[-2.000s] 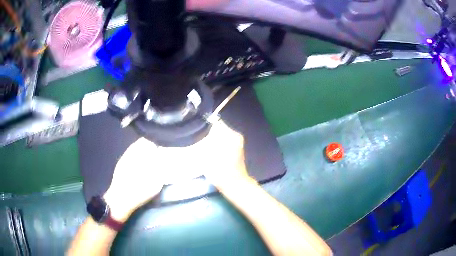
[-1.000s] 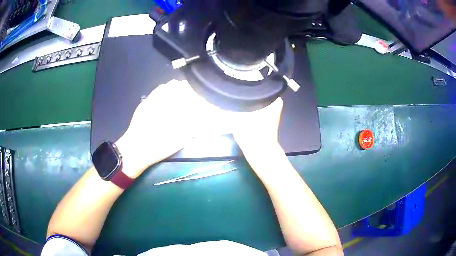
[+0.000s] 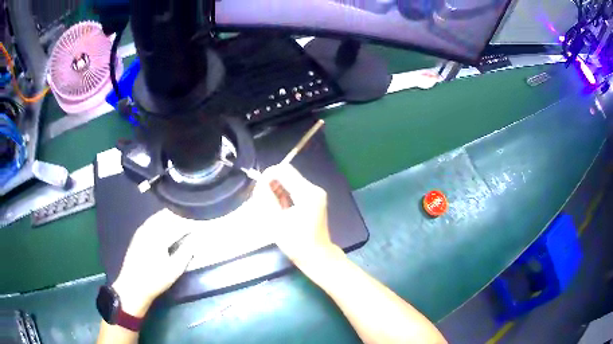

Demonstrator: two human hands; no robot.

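The black microscope [image 3: 176,80] stands over the black board [image 3: 346,218]. My right hand [image 3: 299,208] is just right of its ring-shaped lower head [image 3: 205,196] and grips a thin tan stick [image 3: 306,141], which points up and right. My left hand [image 3: 154,252] is below and left of the ring, over the board. White glare covers the area between my hands and hides any workpiece and what my left fingers hold. A red pot [image 3: 435,203] sits on the mat at the right. Thin tweezers [image 3: 212,316] lie faintly visible before the board.
A black keyboard [image 3: 289,94], monitor [image 3: 363,23] and pink fan [image 3: 80,64] stand behind. A strip with round spots [image 3: 64,206] lies left of the board; dark strips [image 3: 25,329] lie at the lower left. A blue stool [image 3: 541,269] is at the lower right.
The view has shifted and tilted between frames. The tan stick, not visible one second ago, shows again above my right hand. My hands look slightly farther apart.
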